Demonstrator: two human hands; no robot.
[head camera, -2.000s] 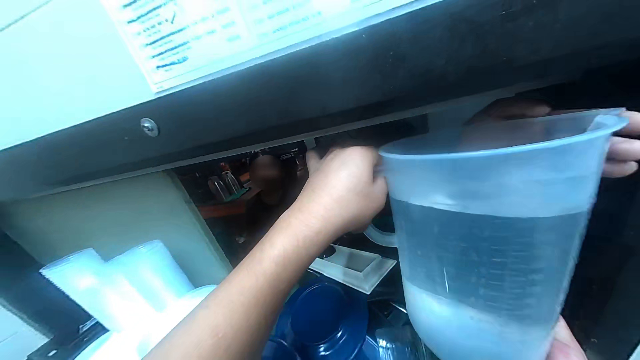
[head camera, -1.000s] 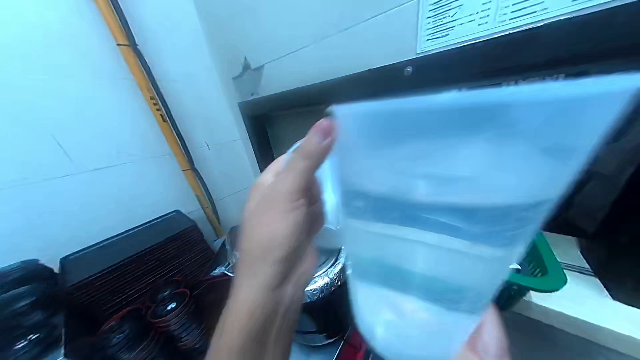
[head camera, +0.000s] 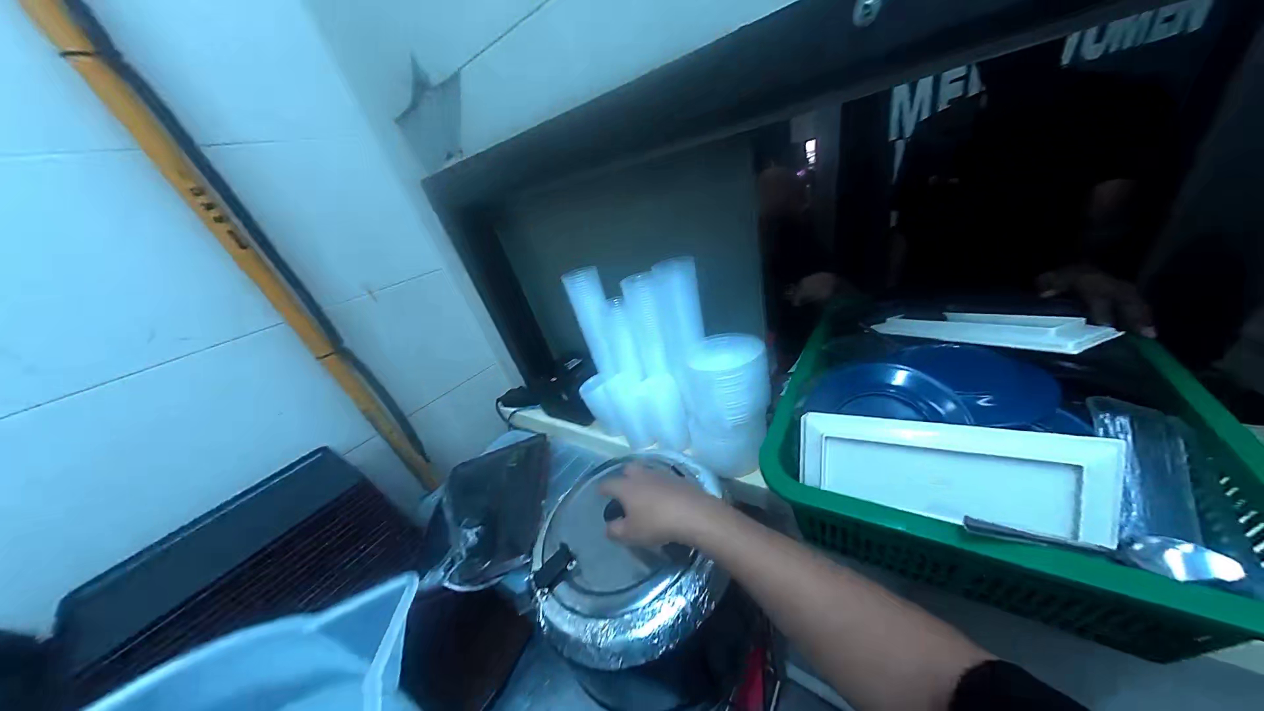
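My right hand (head camera: 657, 506) reaches in from the lower right, its fingers at the black knob of a round metal lid (head camera: 597, 563). That lid sits on a dark pot (head camera: 642, 676) with crumpled aluminium foil around its upper edge. At the bottom left, the rim of a translucent plastic measuring pitcher (head camera: 286, 652) juts into view; whatever holds it is out of frame. My left hand cannot be seen.
Stacked clear plastic cups (head camera: 642, 365) and tubs (head camera: 729, 395) stand behind the pot. A green plastic basket (head camera: 908, 553) on the right holds blue plates (head camera: 973, 385), white rectangular dishes (head camera: 948, 474) and a spoon (head camera: 1185, 561). Beyond is dark glass with reflections; a yellow pipe (head camera: 237, 237) runs down the left wall.
The pitcher, earlier between both hands, is now low on the left. My right hand has left it and is at the pot lid. The view has swung left since the first frame.
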